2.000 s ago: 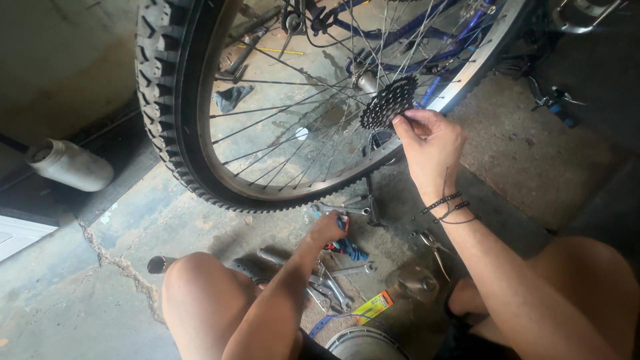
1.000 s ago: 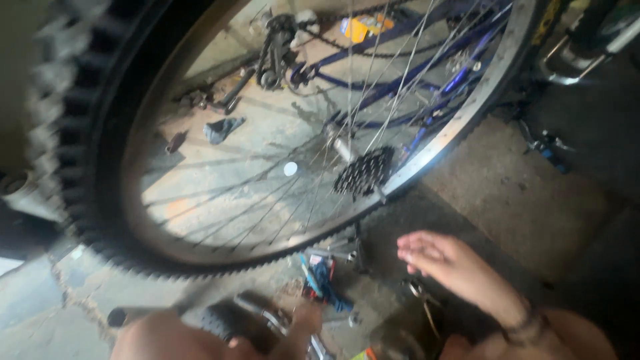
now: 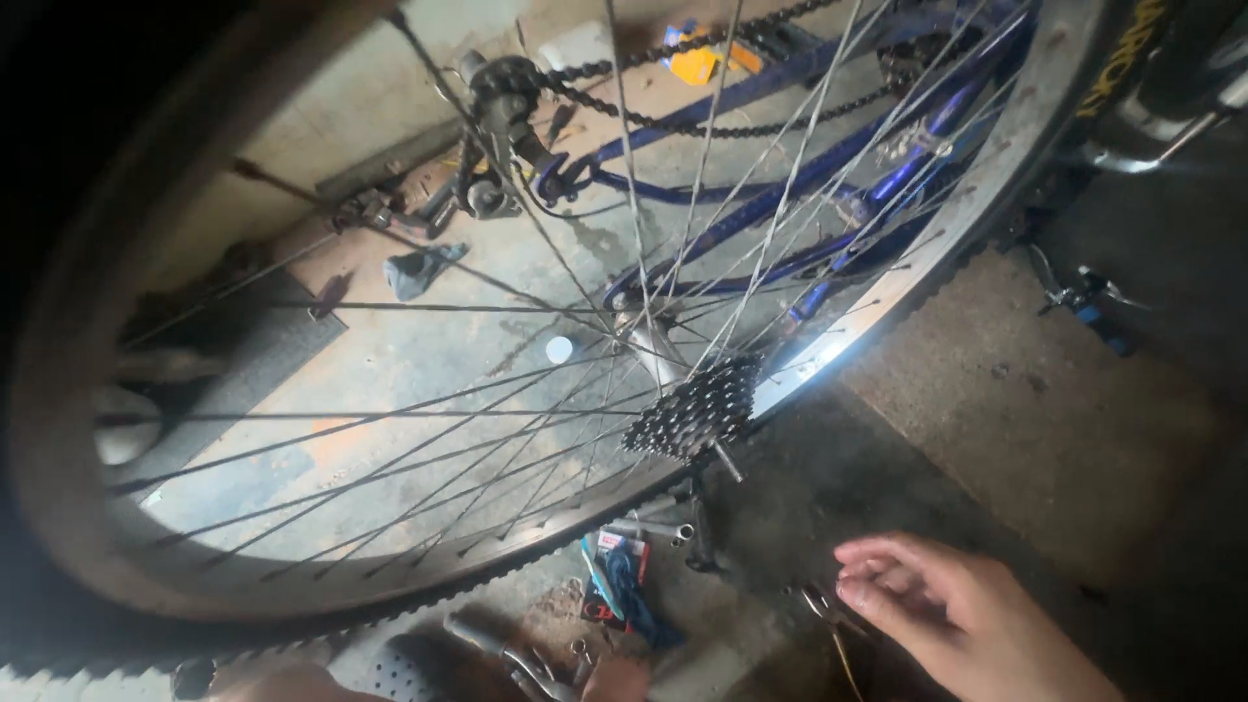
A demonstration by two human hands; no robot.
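A bicycle wheel (image 3: 643, 487) fills the left and middle of the view, with a multi-sprocket cassette (image 3: 694, 408) on its hub (image 3: 651, 346) and the axle end sticking out below. My right hand (image 3: 912, 595), at the lower right, has its fingers slightly curled and apart, with nothing in them. It is beside a pair of pliers (image 3: 829, 624) on the floor, clear of the wheel. At the bottom edge, a bit of skin (image 3: 616, 678) by the tools may be my left hand; what it holds is hidden.
Behind the spokes are a blue bicycle frame (image 3: 819, 219), a chain (image 3: 741, 129) and a derailleur (image 3: 487, 190). Wrenches (image 3: 653, 529), a blue cloth (image 3: 624, 590) and a grey cloth (image 3: 419, 271) lie on the floor. A small part with levers (image 3: 1087, 297) is at the right.
My right hand has let go of the cassette area and moved down and away from the wheel. The view has moved closer to the wheel.
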